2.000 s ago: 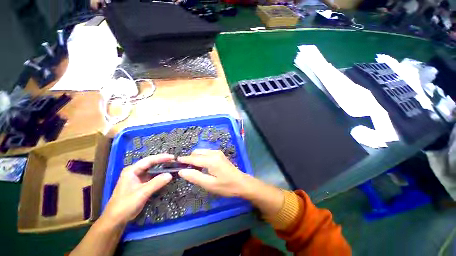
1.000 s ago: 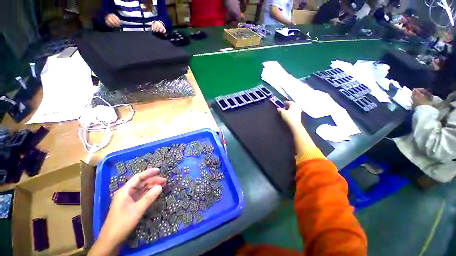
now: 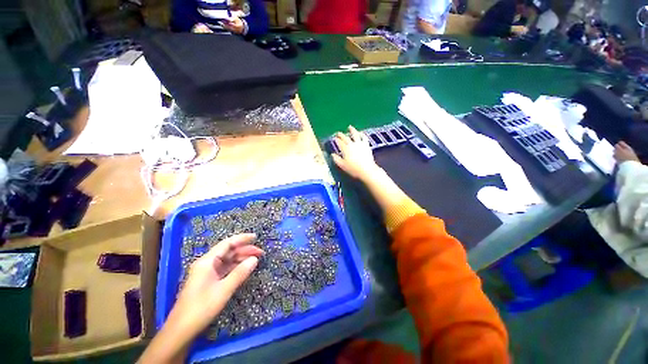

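Observation:
My left hand [image 3: 217, 277] is over the blue tray [image 3: 357, 274], fingers loosely curled and apart, with nothing visible in it. Many small patterned inserts [image 3: 284, 274] lie in the tray. My right hand [image 3: 354, 153] is at the left end of a row of assembled units [image 3: 387, 135] along the far edge of a black foam sheet [image 3: 444, 195]. Its fingers touch or cover the end units; whether it grips one is hidden. One assembled unit [image 3: 422, 148] lies in front of the row's right end.
An open carton [image 3: 99, 288] holds three dark window panels [image 3: 75, 313] at left. Behind are a loose frame heap [image 3: 57, 195], white cable [image 3: 167, 160] and foam stack [image 3: 224, 75]. White sheets [image 3: 462, 138] lie right of the foam. People sit behind and at right.
My right hand has moved left from the row's right end to its left end, leaving a unit on the foam. My left hand, earlier holding a part with the right, stays over the tray.

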